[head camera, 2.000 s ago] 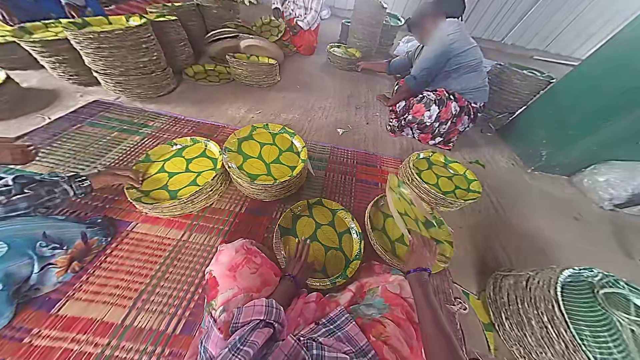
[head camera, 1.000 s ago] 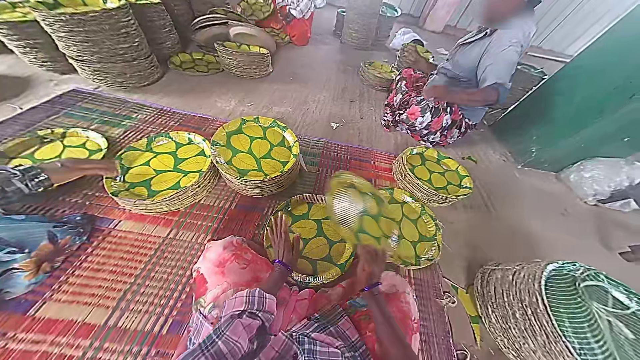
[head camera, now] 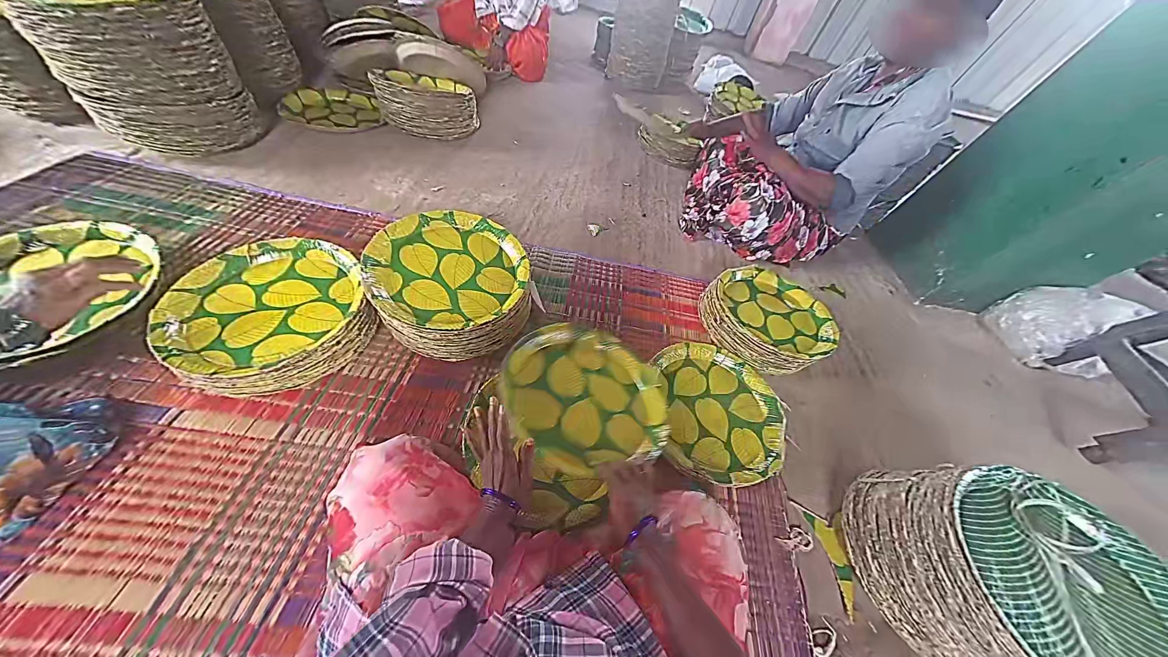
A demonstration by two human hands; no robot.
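Observation:
Round plates printed with yellow leaves on green lie before me. My right hand [head camera: 630, 497] holds a blurred, tilted plate [head camera: 584, 397] by its lower right edge, above the plate in front of my lap [head camera: 561, 511]. My left hand [head camera: 497, 456] rests with spread fingers on the left part of that lower plate, beside the raised one. Just right of them is another plate stack [head camera: 721, 415]. Behind it stands a further stack [head camera: 769, 315]. Two more stacks, one at the centre [head camera: 447, 274] and one to its left [head camera: 260, 310], sit on the woven mat.
At the left edge a co-worker's blurred hand [head camera: 68, 292] is over a plate. Another person [head camera: 821, 146] sits at the upper right, handling plates. Tall plate stacks [head camera: 137, 73] stand at the upper left. A tied stack with green netting [head camera: 1058, 547] stands at the lower right.
My right hand has moved left from the right-hand stack with a plate, now over the plate before my lap. The co-worker's hand at the left has moved from the stack to a plate further left.

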